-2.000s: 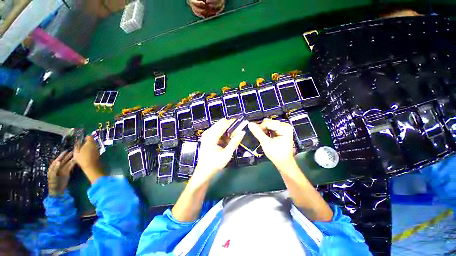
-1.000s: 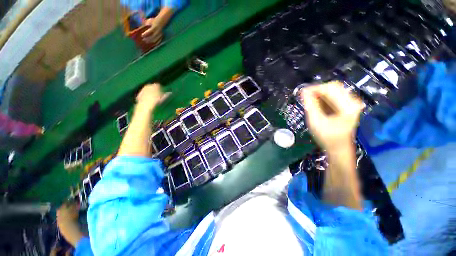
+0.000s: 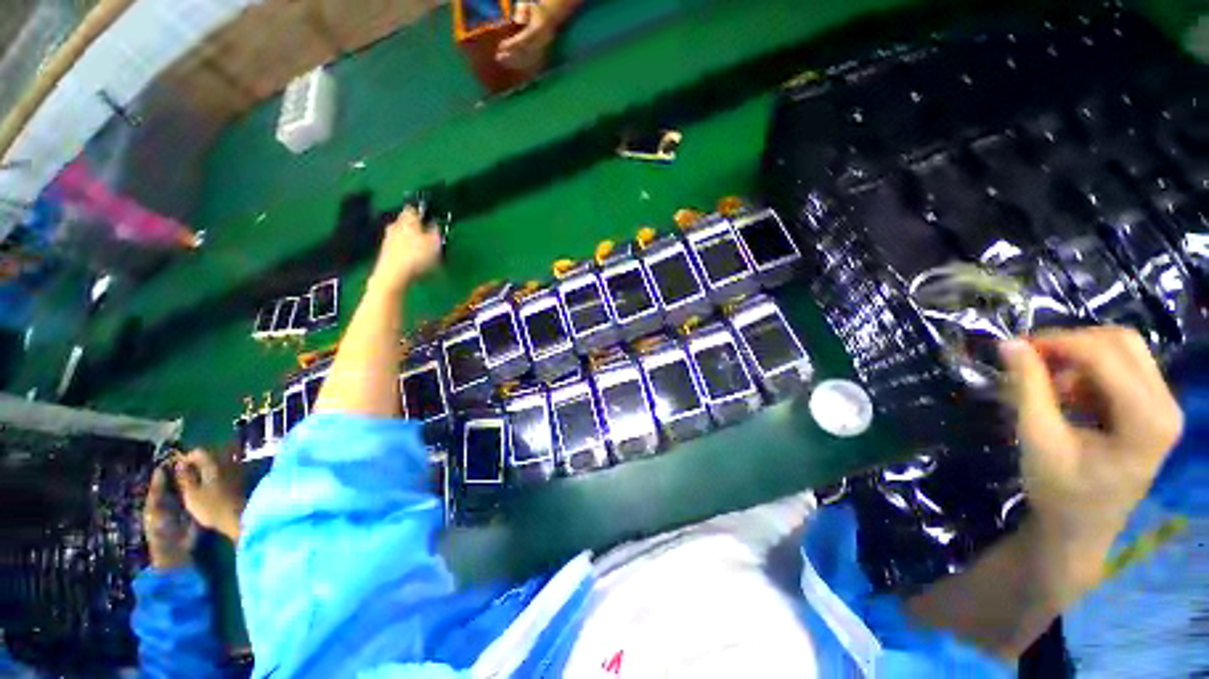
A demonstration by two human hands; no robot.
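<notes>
Display modules (image 3: pixel 674 275) with dark glass, pale borders and orange tails stand in two long slanting rows on the green mat (image 3: pixel 570 511). My left hand (image 3: pixel 411 247) is stretched out beyond the rows. A small dark thing (image 3: pixel 428 210) shows at its fingertips; whether it is gripped is hidden by blur. My right hand (image 3: pixel 1090 414) is raised at the right over the black blister trays (image 3: pixel 915 173), blurred, with thumb and fingers curled close. A pale clear smear (image 3: pixel 978 295) shows beside its fingertips; I cannot tell whether the hand holds it.
A few loose modules (image 3: pixel 300 310) lie beyond the rows at left. A pale-framed part (image 3: pixel 650 145) lies at far centre. A white disc (image 3: pixel 841 407) is near the right row end. Another person's hands (image 3: pixel 192 493) are at left; an opposite hand (image 3: pixel 529 35) holds an orange-brown block (image 3: pixel 488 47).
From working together over the rows, my hands have moved apart, left outward and right to the trays. The right has since moved further right. The lower row now shows more modules.
</notes>
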